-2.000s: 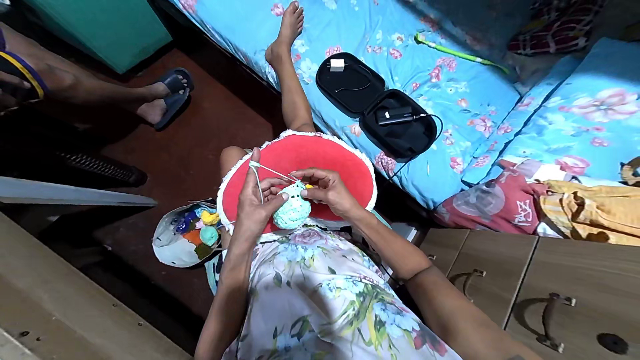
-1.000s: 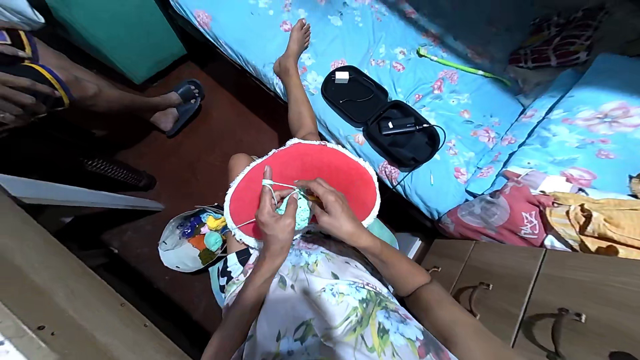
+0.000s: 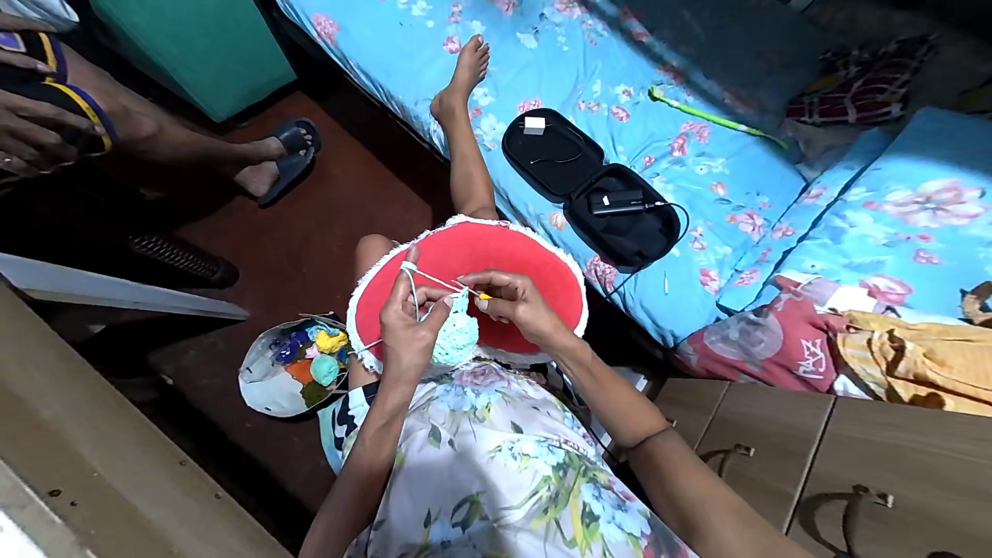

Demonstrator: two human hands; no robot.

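Note:
My left hand (image 3: 411,322) pinches a mint-green crocheted piece (image 3: 456,335) between thumb and finger, with yarn (image 3: 434,277) looped around its raised index finger. My right hand (image 3: 515,302) holds a crochet hook by its yellow handle (image 3: 484,296), the tip at the top edge of the piece. Both hands are over a round red cushion (image 3: 434,248) with a white fringed edge, which rests on my lap. The far side of the crocheted piece is hidden.
A white bag (image 3: 260,380) of coloured yarn balls stands at the left. An opened black case (image 3: 554,159) with a cabled device lies on the floral bed (image 3: 697,186). Wooden drawers (image 3: 891,473) are at right. Another person's sandalled foot (image 3: 287,159) is at upper left.
My right hand has shifted slightly at the edge of the crocheted piece, and the yellow hook handle shows more plainly than a second ago. Both hands stay over the cushion.

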